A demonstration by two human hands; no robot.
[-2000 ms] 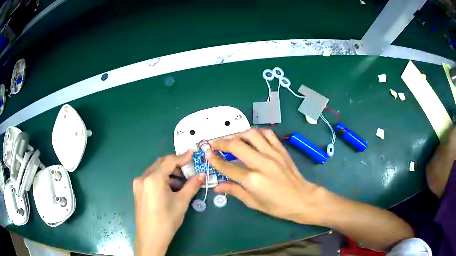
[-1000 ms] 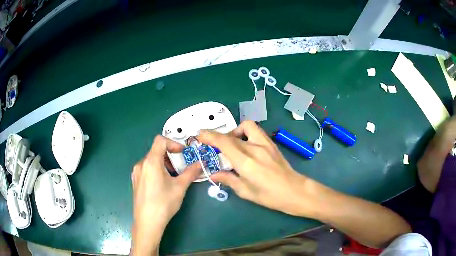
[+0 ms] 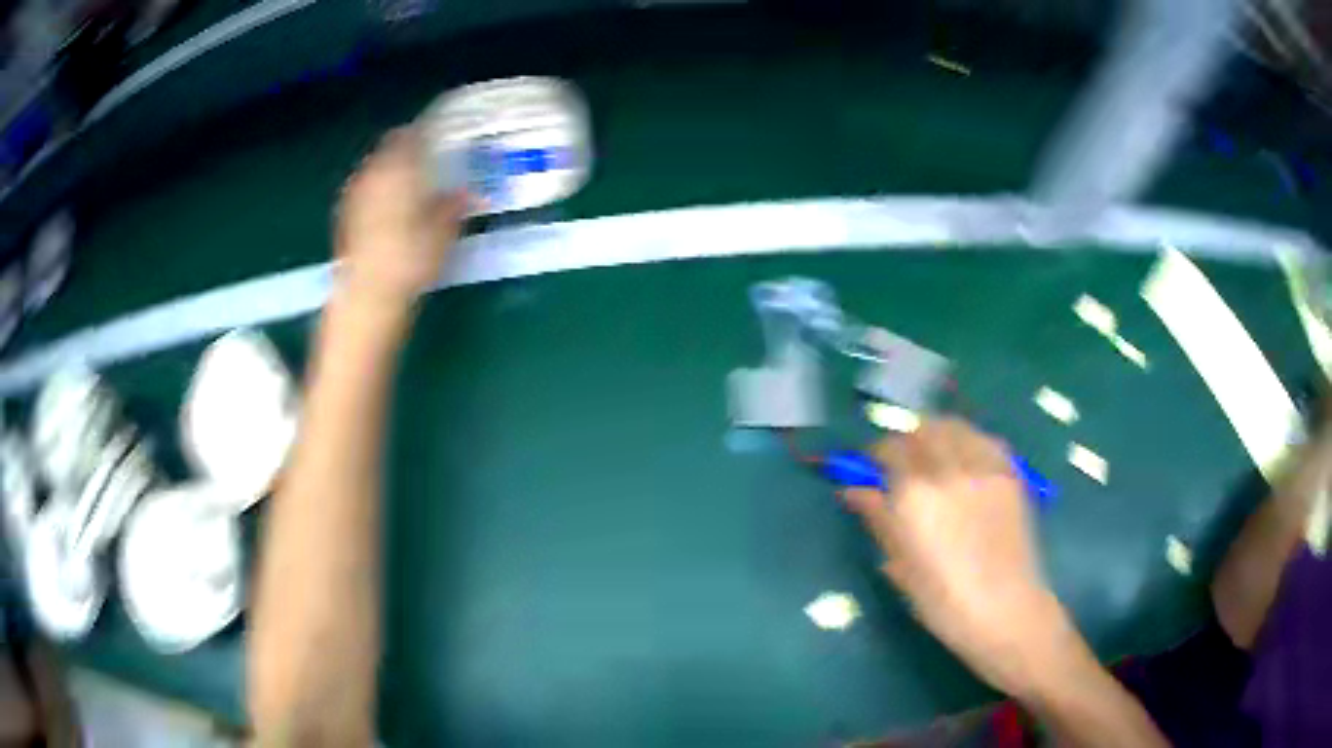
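The picture is blurred. My left hand point(image 3: 395, 219) is stretched out past the whitish strip, its fingers on the left edge of an off-white filled housing point(image 3: 548, 114) with blue parts inside. My right hand point(image 3: 950, 519) is over a blue battery cell point(image 3: 855, 468), whose left end shows by the fingertips. Blur hides whether the fingers grip it. A second blue cell point(image 3: 1033, 478) shows just right of that hand. Two grey square pieces point(image 3: 776, 396) point(image 3: 903, 370) lie beyond the hand, with pale ring-ended leads point(image 3: 793, 303) behind them.
Off-white housings or covers point(image 3: 183, 563) lie in a group at the left, beside my left forearm. Small cream pieces point(image 3: 1055, 403) and a long pale strip point(image 3: 1224, 358) lie at the right. Another person's arm point(image 3: 1259, 563) is at the right edge. A pale metal post point(image 3: 1147, 110) stands at the back right.
My left hand has moved forward and left with the housing, from the near bench to beyond the strip. My right hand has left the housing and moved right to the blue cells.
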